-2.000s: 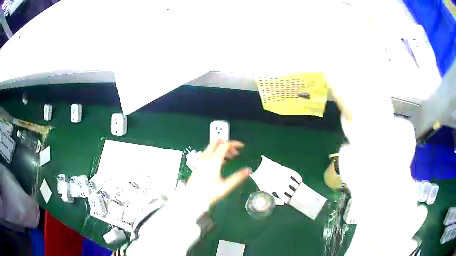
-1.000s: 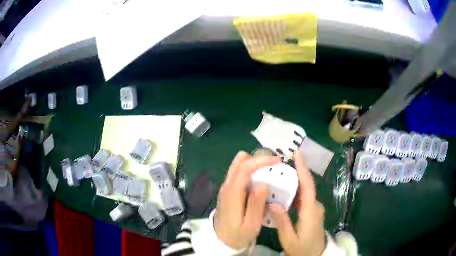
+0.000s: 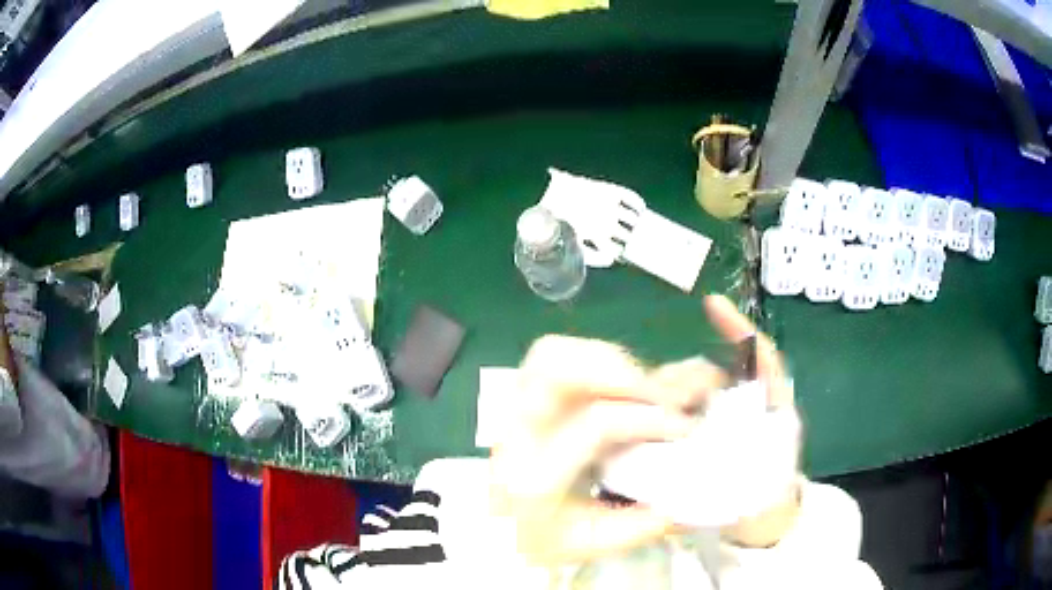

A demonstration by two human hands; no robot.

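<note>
My left hand point(image 3: 565, 449) and my right hand point(image 3: 767, 426) are close to the camera at the lower middle, blurred and overexposed. Between them they hold a white wall adapter point(image 3: 681, 473), also washed out, so which face is turned up cannot be told. A small dark strip shows by the right fingers; what it is cannot be told. Other white adapters point(image 3: 363, 375) lie jumbled on a pale sheet point(image 3: 302, 236) at left. Two rows of adapters point(image 3: 865, 277) stand at right past the metal post.
A clear bottle point(image 3: 549, 256), a white glove point(image 3: 594, 213), a dark pad point(image 3: 428, 350) and a tool cup point(image 3: 724, 173) are on the green surface point(image 3: 646, 311). Single adapters point(image 3: 303, 173) are spaced along the far side. A metal post point(image 3: 804, 104) stands at right. A person's sleeve point(image 3: 52, 426) is at far left.
The view has tipped downward since a second ago. Two seconds ago my left hand reached to an adapter on the far side; now both hands hold an adapter near the camera. The clear bottle has come into fuller view.
</note>
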